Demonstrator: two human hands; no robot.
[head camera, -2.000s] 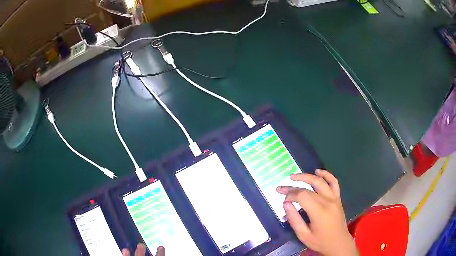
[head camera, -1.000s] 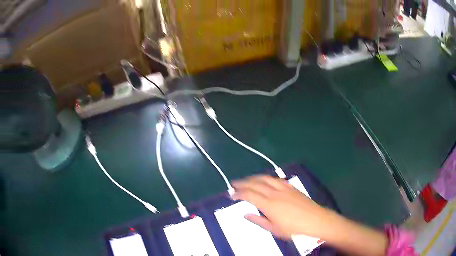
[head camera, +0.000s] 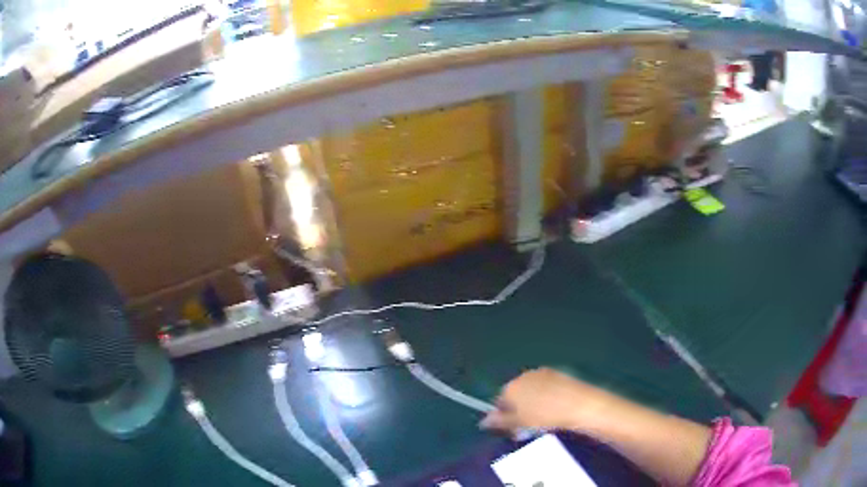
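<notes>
My right hand (head camera: 544, 401) is at the phone end of the rightmost white cable (head camera: 439, 382), its fingers closed on the plug, just above a smartphone (head camera: 544, 464) with a white screen. The phone is cut off by the bottom edge, in the black tray (head camera: 613, 462). Two middle white cables (head camera: 297, 428) run down to the bottom edge. The leftmost white cable (head camera: 228, 447) also leaves there. Metal-ended plugs sit at their far ends. My left hand is not in view.
A desk fan (head camera: 71, 328) stands at left. A power strip (head camera: 238, 328) and a second one (head camera: 623, 211) lie at the back. Yellow cartons (head camera: 418, 190) stand behind, under a shelf (head camera: 380, 62). A red stool (head camera: 829, 366) and a person's pink sleeve (head camera: 851, 357) are at right.
The view has tilted up, so most of the tray and phones have dropped out below. My right hand has moved from the second cable from the right to the rightmost one.
</notes>
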